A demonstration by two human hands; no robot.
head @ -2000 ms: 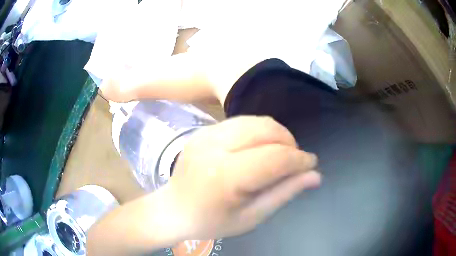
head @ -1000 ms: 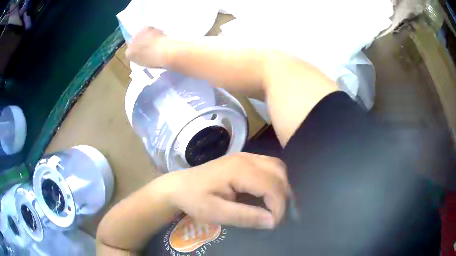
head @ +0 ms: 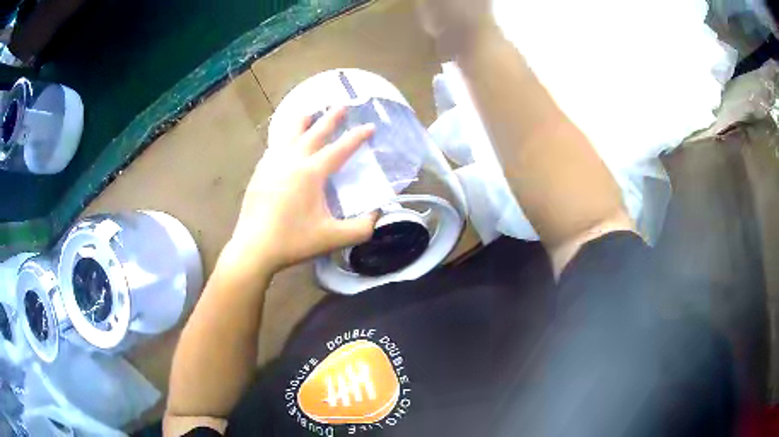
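Observation:
A clear-bodied round appliance unit (head: 393, 145) lies on the cardboard in front of me, its pale ring and dark round centre towards me. My left hand (head: 303, 188) holds it from the left, with fingers spread over the clear wall and the thumb by the ring. My right hand (head: 453, 17) is blurred and partly cut off by the top edge, beside the white bag pile (head: 598, 77). Whether it holds anything cannot be seen.
Several unbagged units (head: 149, 277) stand in a row at the left. Another unit (head: 53, 128) is on the dark green conveyor beyond the worn green rail (head: 192, 98). Clear plastic film (head: 94, 388) lies at the lower left. Brown cardboard (head: 713, 196) is at the right.
My left hand has moved from in front of my body onto the unit's side. My right hand has left the unit's far end and moved up and right towards the bags.

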